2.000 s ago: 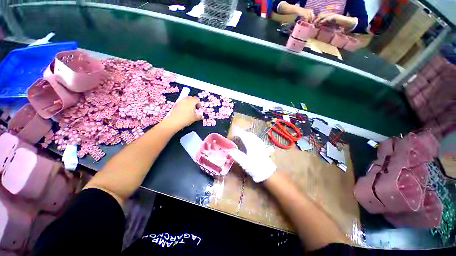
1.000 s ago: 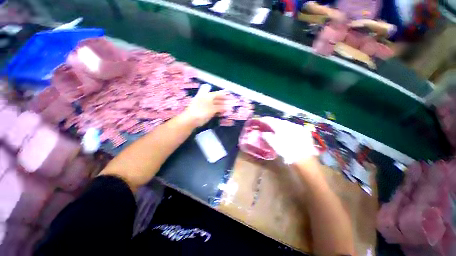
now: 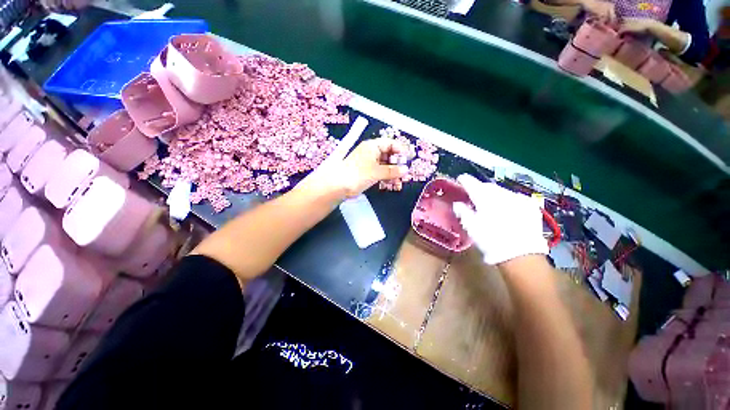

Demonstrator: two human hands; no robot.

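Observation:
My right hand [image 3: 506, 220], in a white glove, grips the right wall of a pink housing shell [image 3: 439, 215]. The shell's open side faces me at the upper left edge of the brown cardboard mat [image 3: 468, 320]. My bare left hand [image 3: 372, 166] is at the small group of pink moulded pieces [image 3: 423, 157], left of the shell. Its thumb and fingertips are close together on a small pale pink piece. A large heap of the same pieces [image 3: 264, 120] lies to the left. A white rectangle [image 3: 362, 221] lies on the dark bench below my left hand.
Pink shells [image 3: 200, 70] stand by a blue tray [image 3: 120, 56] at the back left. Stacked housings [image 3: 60, 240] fill the left side. Batteries [image 3: 615, 282] with wires and red handles [image 3: 551, 228] lie right of my glove. More shells are at the right edge. A person works across the green belt [image 3: 448, 88].
My right hand has moved the shell from beside the white rectangle to the cardboard's upper left edge. My left hand stays at the small group, its fingers now pinched. The camera view has shifted left.

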